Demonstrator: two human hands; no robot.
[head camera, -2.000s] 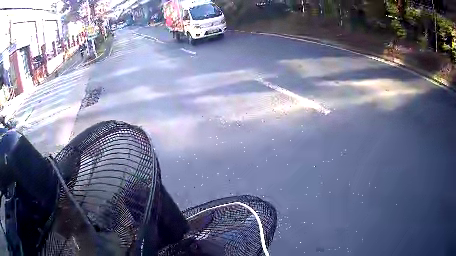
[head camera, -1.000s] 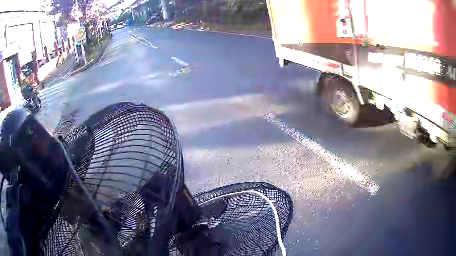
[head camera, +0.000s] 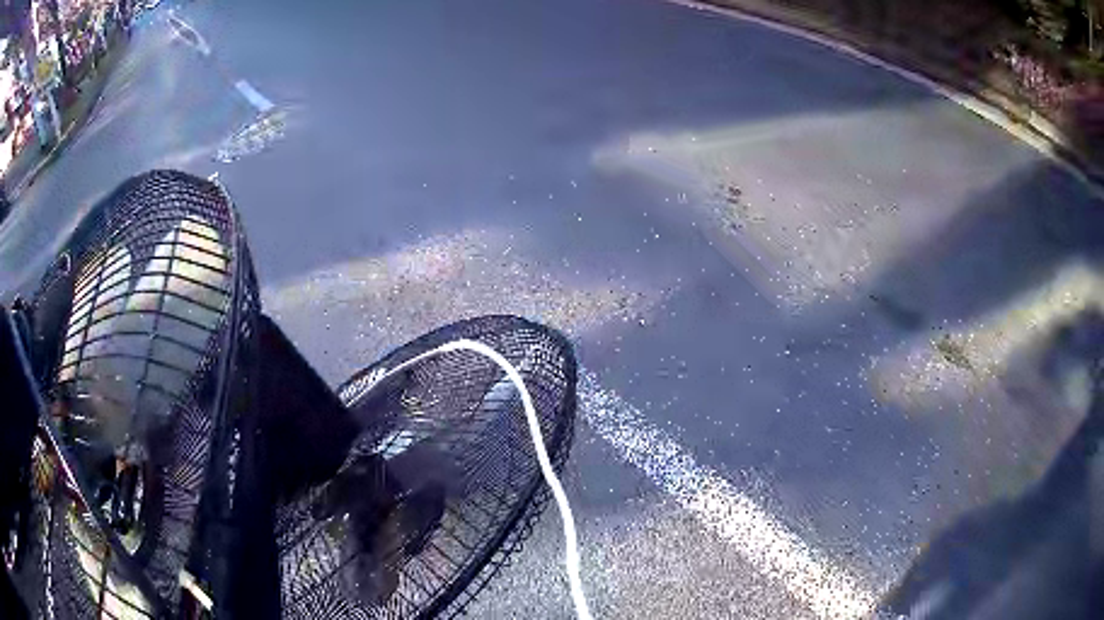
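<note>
A large black fan head (head camera: 145, 327) with a domed wire cage stands seen edge-on at the lower left, with pale patches inside it. A second black fan head (head camera: 509, 472) with a round wire cage tilts beside it at the bottom centre. A white cord (head camera: 541, 454) curves over the second cage and runs out at the bottom edge. A dark bar (head camera: 297, 406) lies between the two cages. A dark shape fills the far left edge. Neither of my hands is in view, and what bears the fans is hidden.
Grey asphalt road (head camera: 484, 158) lies ahead and to the right, with a white lane line (head camera: 714, 497) running from beside the second fan to the bottom. A pale kerb (head camera: 956, 97) and dark roadside plants are at the upper right. A large shadow lies at the lower right.
The orange and white truck has passed out of view at the right. The view has tilted down and turned right, so both fans show higher and further left. The lane line now meets the second fan's edge.
</note>
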